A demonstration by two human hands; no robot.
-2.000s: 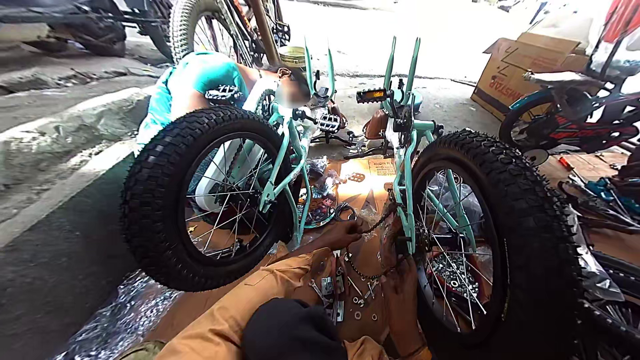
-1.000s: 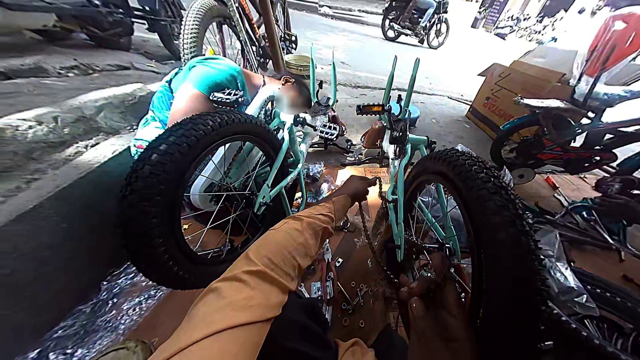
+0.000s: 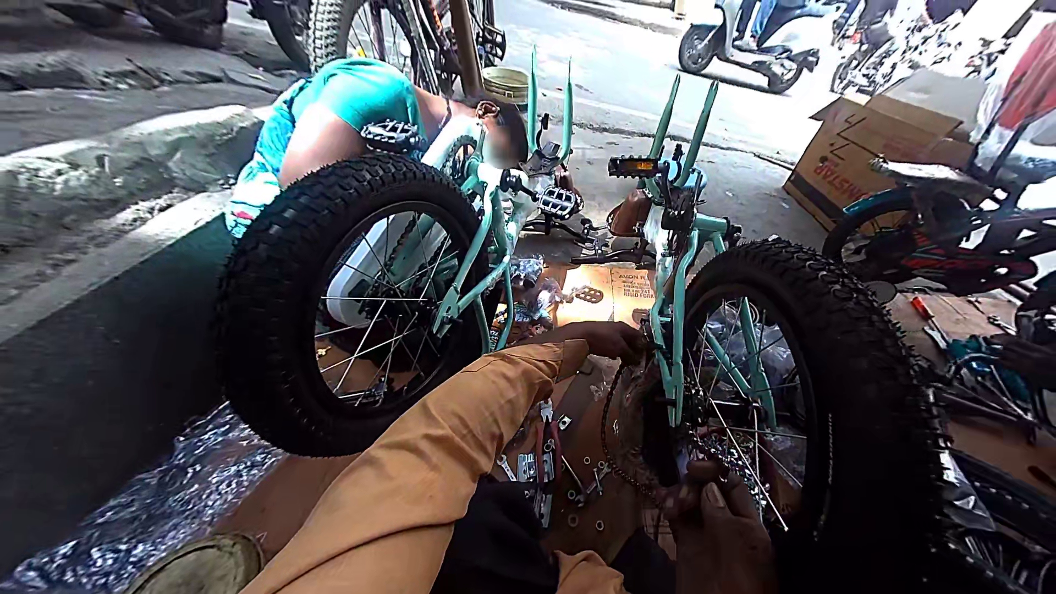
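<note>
Two mint-green bicycles stand upside down, a fat black tyre point(image 3: 866, 396) on the right one and another fat tyre point(image 3: 272, 330) on the left one. My left hand point(image 3: 615, 340), at the end of an orange sleeve, touches the right bicycle's green frame point(image 3: 672, 330) and closes on the upper part of a bicycle chain point(image 3: 609, 412). The chain hangs in a loop towards my right hand point(image 3: 718, 503), whose fingers pinch its lower part beside the rear wheel's spokes. Part of the chain near the frame is hidden.
Pliers point(image 3: 544, 445), spanners, nuts and washers lie on cardboard between the bicycles. A person in a turquoise shirt point(image 3: 363, 99) bends behind the left bicycle. A cardboard box point(image 3: 874, 148) and another bicycle point(image 3: 924, 239) stand at right; a scooter point(image 3: 747, 49) is on the road.
My left hand has moved down along the right bicycle's frame from its higher place one second ago. The chain's loop hangs slacker. A scooter has appeared on the road.
</note>
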